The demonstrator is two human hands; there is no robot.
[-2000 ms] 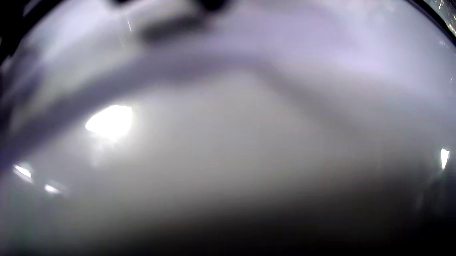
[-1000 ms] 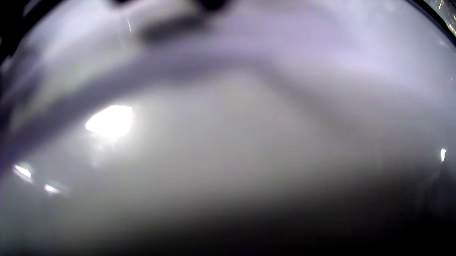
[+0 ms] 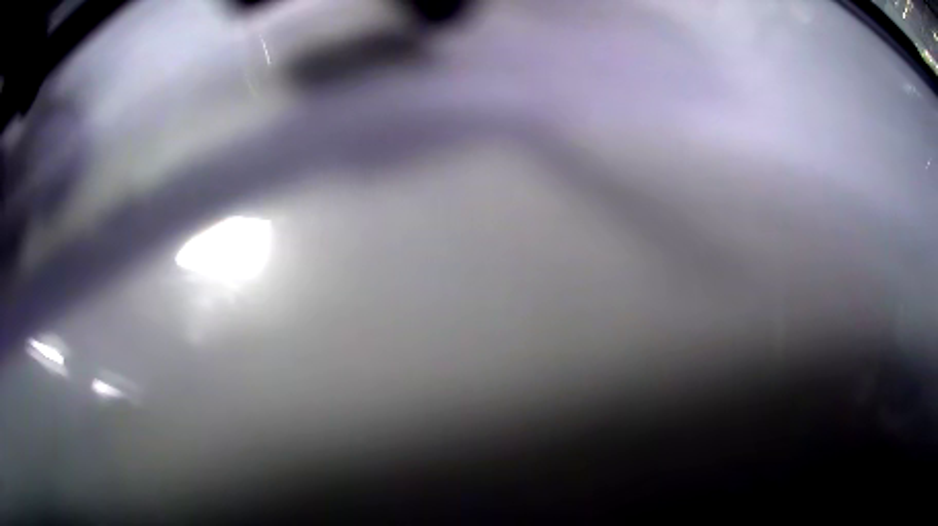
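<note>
A blurred, pale grey-white surface [image 3: 442, 267] fills almost the whole head view, very close to the lens. I cannot tell what it is. A dark purplish band [image 3: 411, 139] crosses it in an arch from the left edge toward the right. A bright white glare spot [image 3: 228, 250] lies left of the middle. Neither my left hand nor my right hand can be made out.
Small dark blurred shapes [image 3: 437, 8] show at the top edge. Two small bright spots [image 3: 47, 352] are at the lower left. The bottom of the view is dark. Nothing else can be told apart.
The small bright spot near the right edge has gone. The dark shade at the lower right has spread slightly upward. The rest looks almost the same.
</note>
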